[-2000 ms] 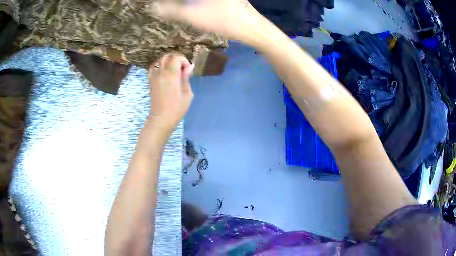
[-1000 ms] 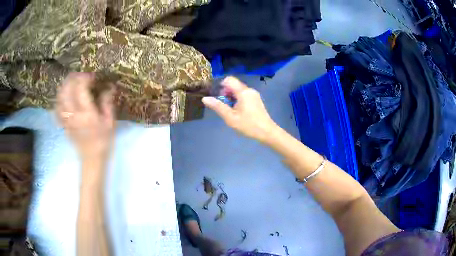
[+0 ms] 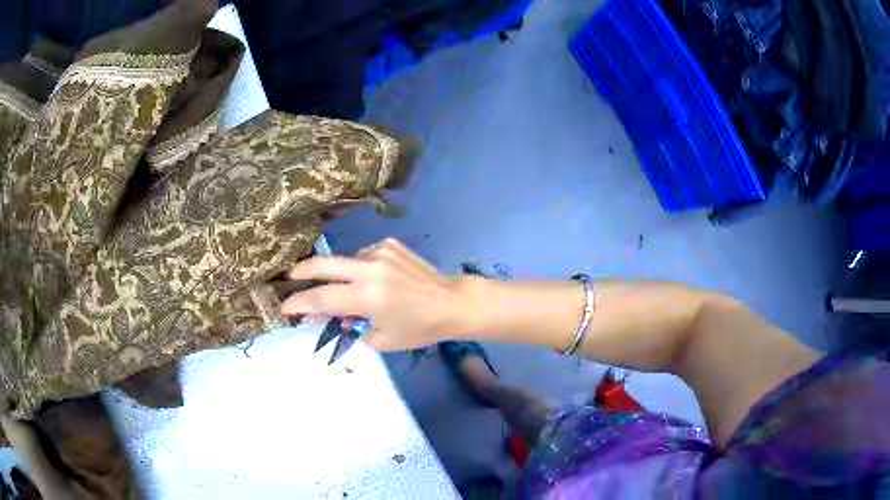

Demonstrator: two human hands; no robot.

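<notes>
The brown-gold paisley jacket (image 3: 205, 210) lies over the white table (image 3: 293, 420), its pale-trimmed sleeve end reaching past the table's right edge. My right hand (image 3: 376, 298) is at the jacket's lower right edge, fingertips touching the cloth. It holds thread snips (image 3: 342, 337) in the palm, dark pointed blades showing below the fingers and aimed down. My left hand cannot be seen; a skin-toned strip at the lower left edge may be part of my arm, partly covered by the jacket.
A blue container (image 3: 673, 107) stands on the pale floor at upper right, with dark blue cloth (image 3: 820, 88) beyond it. More dark cloth is at the top. Brown cloth (image 3: 93, 444) hangs at lower left. Feet or footwear and red items are below the table's right side.
The view has turned and shifted. My right hand has come from the open floor side to the jacket's edge. My left hand, blurred over the jacket before, is out of sight. The sleeve end now points right.
</notes>
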